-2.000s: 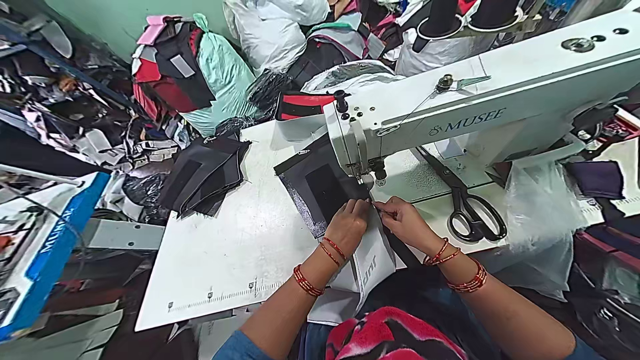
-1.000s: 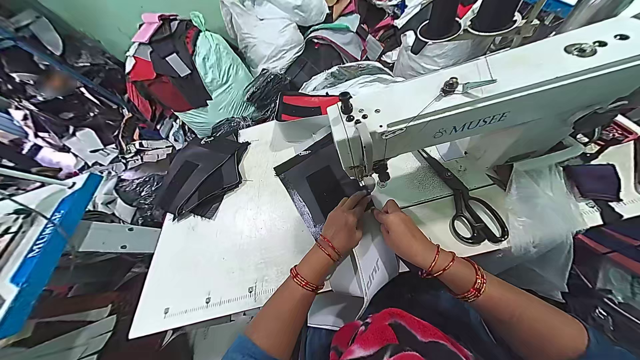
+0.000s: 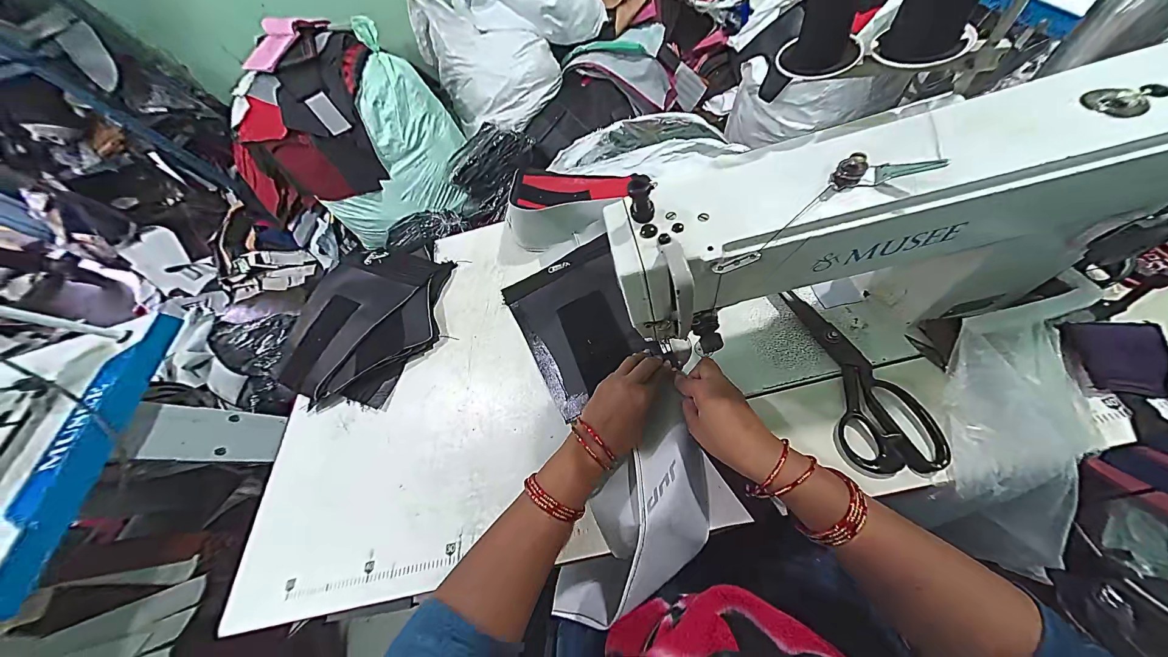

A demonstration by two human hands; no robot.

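Observation:
Under the head of a white Musee sewing machine [image 3: 849, 228] lies a dark fabric panel [image 3: 570, 310] with a black rectangle on it. My left hand [image 3: 622, 403] presses on the work just in front of the presser foot [image 3: 673, 349]. Close beside it, my right hand [image 3: 721, 406] pinches the edge of the work between thumb and fingers. A pale grey strip with lettering [image 3: 671, 488] hangs from the work over the table's front edge toward my lap. The fingertips partly hide the stitching place.
A stack of dark fabric panels [image 3: 365, 319] lies left on the white table [image 3: 365, 493]. Black-handled scissors [image 3: 871, 401] rest right of my hands, beside a clear plastic bag [image 3: 1022, 420]. Stuffed bags [image 3: 401, 137] and scraps stand behind. Another blue-edged machine part [image 3: 100, 429] is at far left.
Both hands stay near the needle. My right hand's fingers have drawn in a little against the work since two seconds ago. The panel under the machine has hardly shifted.

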